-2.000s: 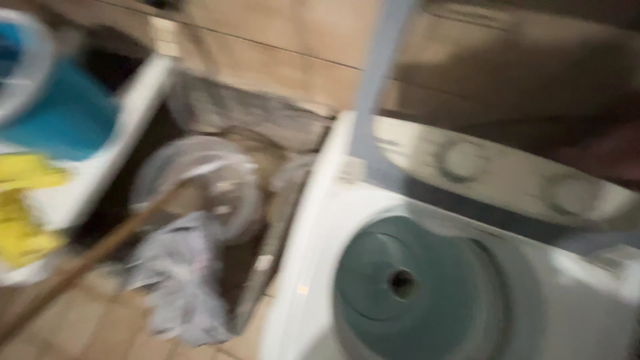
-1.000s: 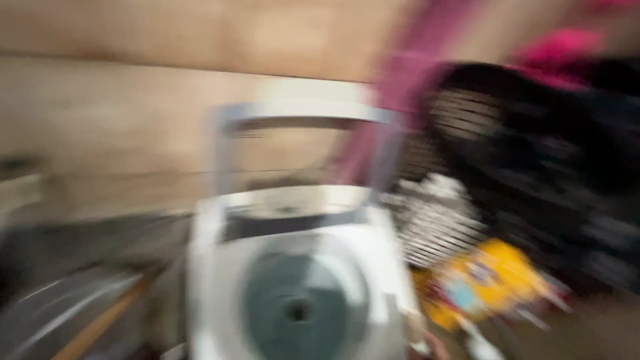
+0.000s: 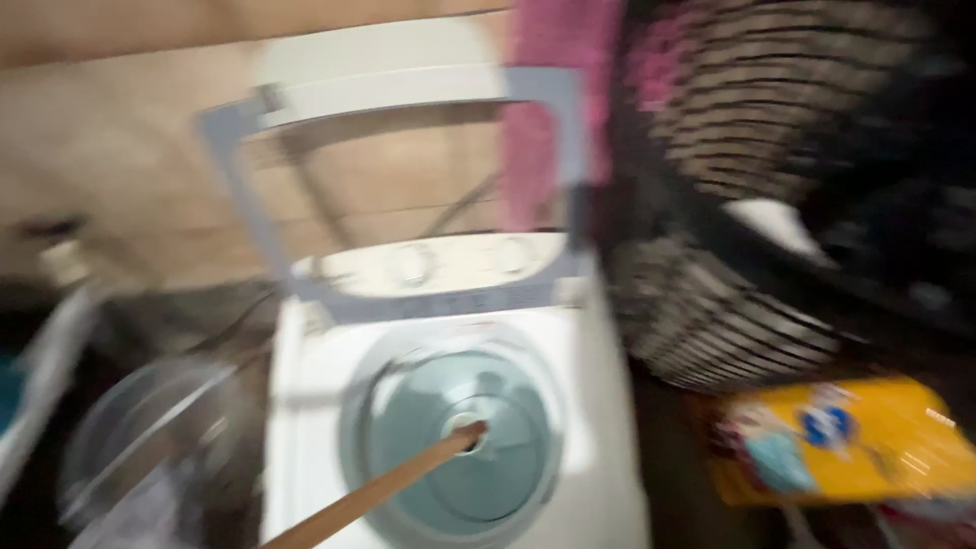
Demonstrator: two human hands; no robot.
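A small white top-loading washing machine [image 3: 305, 427] stands in the middle of the head view, its framed lid [image 3: 564, 137] raised against the tiled wall. Its round tub [image 3: 503, 480] is teal and open at the top. A wooden stick [image 3: 374, 492] comes in from the bottom edge and slants over the tub, with its tip near the hub at the tub's centre. Two knobs sit on the control panel [image 3: 465, 263]. Neither my left hand nor my right hand shows, so what holds the stick is hidden.
Left of the machine are a clear plastic tub [image 3: 145, 396] and a pale grey cloth or bag [image 3: 137, 511]. A striped basket or fabric [image 3: 732, 320] and a yellow printed package [image 3: 884, 442] lie at the right. A pink cloth [image 3: 564, 38] hangs behind the lid.
The wooden stick, left of the machine in both earlier frames, now reaches over its tub. The view has swung right since the oldest frame.
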